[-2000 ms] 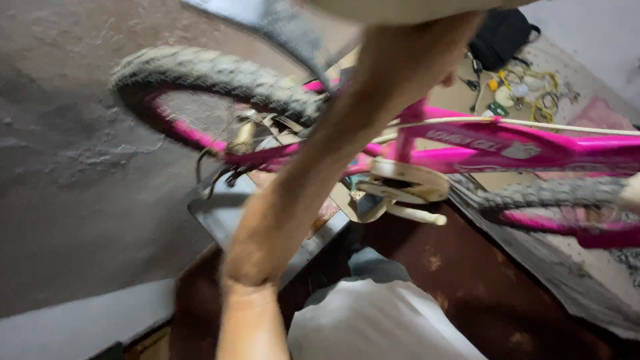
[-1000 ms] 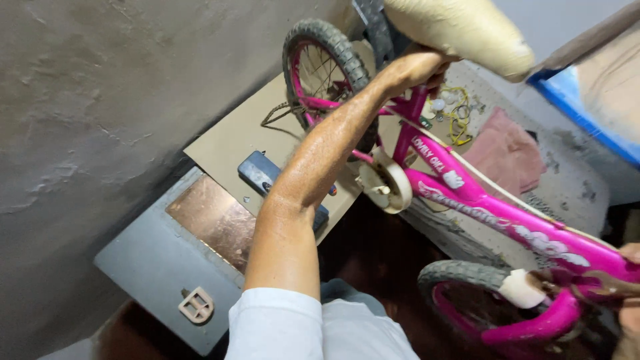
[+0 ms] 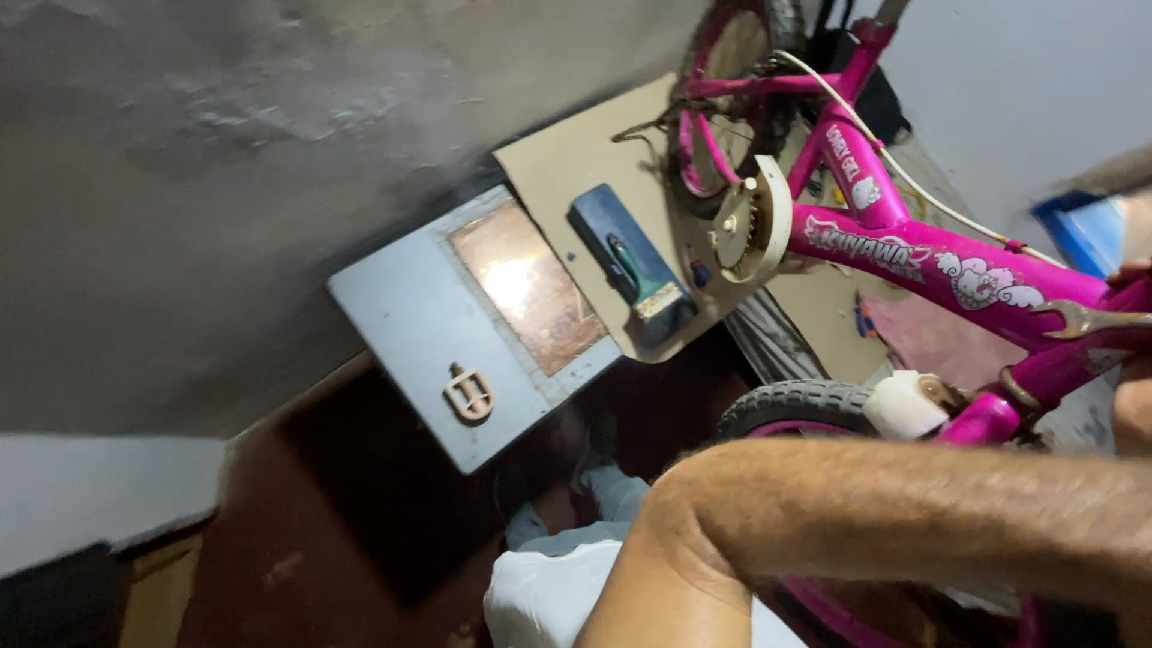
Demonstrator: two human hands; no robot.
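A pink child's bicycle [image 3: 954, 270] is tilted across the right side, its chainring [image 3: 738, 229] facing me. My left forearm crosses the lower right; its hand is past the right edge. Parts of my right hand [image 3: 1132, 405] show at that edge by the head tube, around an open-end wrench [image 3: 1084, 319]. The wrench's jaw lies over the frame tubes and its far end is cut off. A loose pedal [image 3: 470, 394] lies on a grey metal cabinet [image 3: 405, 315].
On a beige board [image 3: 549, 180] are a dark blue case [image 3: 603, 225] and a green-handled paintbrush [image 3: 637, 274]. Behind the bicycle lie a pink cloth [image 3: 936, 337] and a blue-edged container [image 3: 1080, 229]. A rough wall [image 3: 225, 180] rises at left.
My left hand has let go beneath the saddle and its arm has swung down to the right. The view has shifted, and the saddle is out of it.
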